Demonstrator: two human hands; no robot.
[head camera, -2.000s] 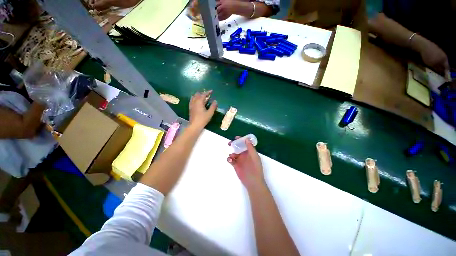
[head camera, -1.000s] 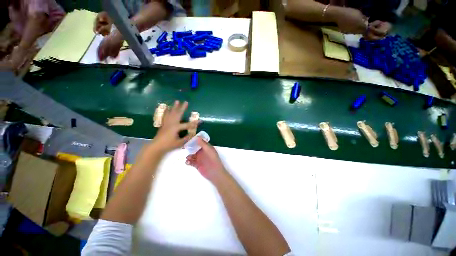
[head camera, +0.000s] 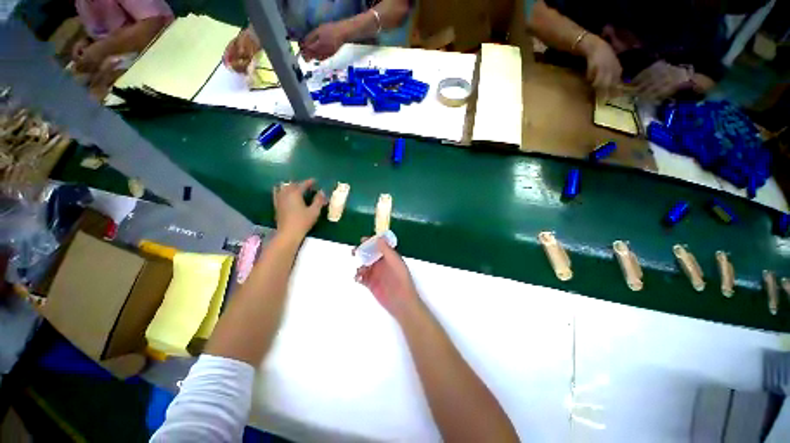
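My right hand (head camera: 386, 275) is closed around a translucent white squeeze bottle (head camera: 373, 251) at the belt's near edge. The bottle's upper end is close to the lower end of a beige part (head camera: 384, 212) lying on the dark green belt (head camera: 468, 203). Another beige part (head camera: 339, 202) lies just left of it. My left hand (head camera: 297, 206) is over the belt, left of that part, with its fingers bent and partly spread. What lies under its fingers is hidden, so I cannot tell whether it touches a part.
More beige parts (head camera: 555, 256) and blue cylinders (head camera: 572, 183) lie along the belt. A grey slanted post (head camera: 143, 143), pink part (head camera: 249, 259), yellow sheet (head camera: 192, 298) and cardboard box (head camera: 100, 290) are left. Opposite are people's hands (head camera: 325, 41), heaped cylinders (head camera: 372, 88) and a tape roll (head camera: 454, 91).
The view has shifted. My left hand has moved left, away from the right hand and the beige part near the bottle. My right hand still holds the bottle.
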